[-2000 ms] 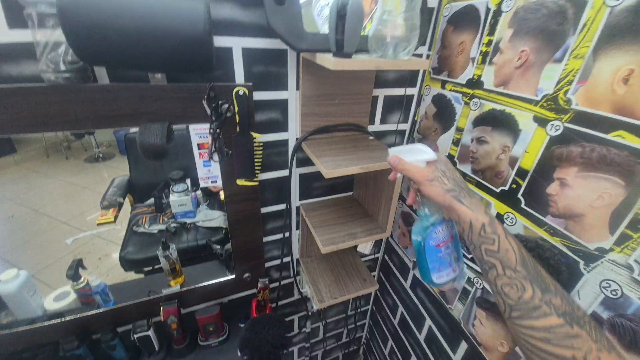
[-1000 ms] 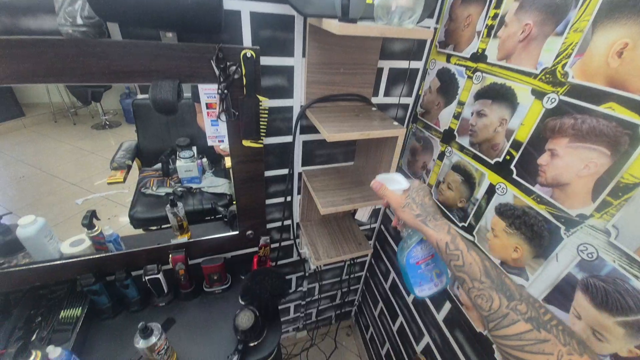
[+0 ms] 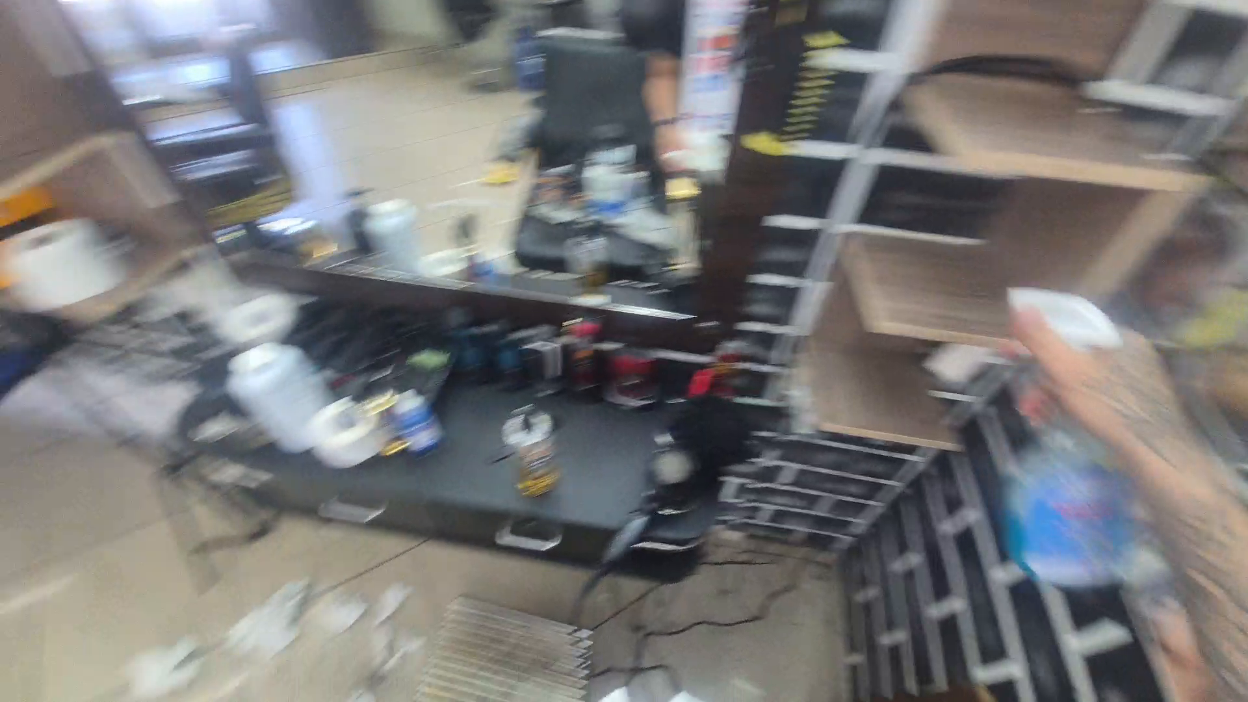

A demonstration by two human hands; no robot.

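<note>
My right hand (image 3: 1082,380), at the right of the blurred head view, grips a spray bottle (image 3: 1072,517) by its neck, below the white spray head. The bottle holds blue liquid and hangs in front of the black-and-white brick-patterned wall. Wooden corner shelves (image 3: 916,283) are just left of the hand. My left hand cannot be made out; a blurred skin-coloured patch below the right forearm is too unclear to name.
A dark counter (image 3: 468,478) carries a white bottle (image 3: 278,395), a paper roll (image 3: 346,434), a bottle of amber liquid (image 3: 531,453) and several clippers. Above is a mirror (image 3: 390,146). Cables (image 3: 712,624) and a ribbed grate (image 3: 507,653) lie on the floor.
The view has swung down and to the left, bringing the counter and floor into sight. My right hand has kept its hold on the spray bottle and is lower beside the shelves.
</note>
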